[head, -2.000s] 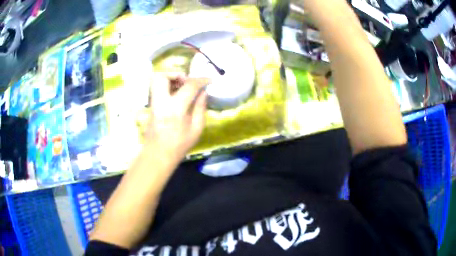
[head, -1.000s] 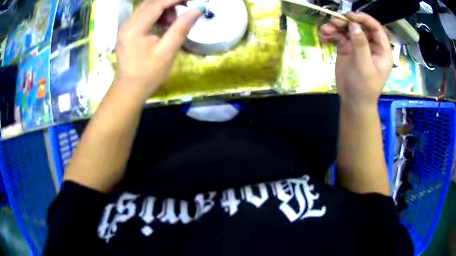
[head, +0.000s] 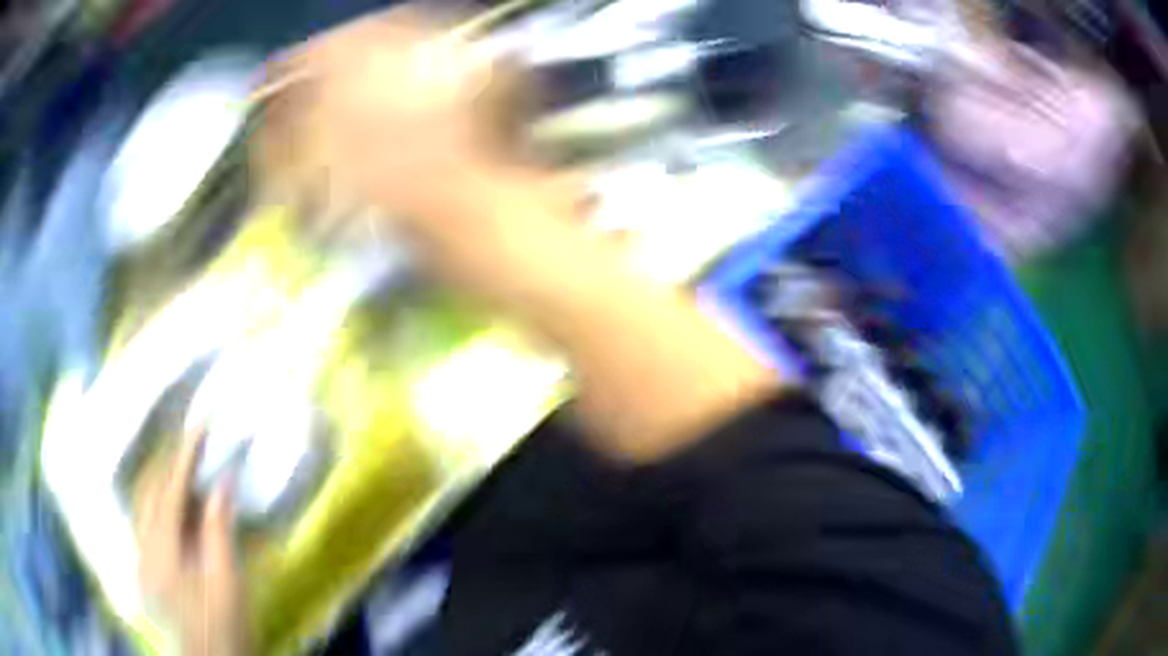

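Note:
The picture is strongly blurred. The white round housing (head: 275,455) sits on the yellow pad (head: 365,513) at lower left. My left hand (head: 192,538) is at the housing's near left edge, fingers pointing up; its grip is too blurred to read. My right hand (head: 372,115) is at the upper left, beyond the pad and beside a pale round top (head: 179,147), possibly the tin. Whether my right hand holds the thin stick cannot be seen.
A blue crate (head: 1025,449) with white and dark parts inside stands to the right of the bench. Blurred white and metal parts (head: 653,64) lie at the back of the bench. A pinkish blurred shape (head: 1025,141) is at upper right.
The view has swung right and tilted. My right hand has moved from the pad's right side to beyond it, near the pale round top. My left hand stays by the housing.

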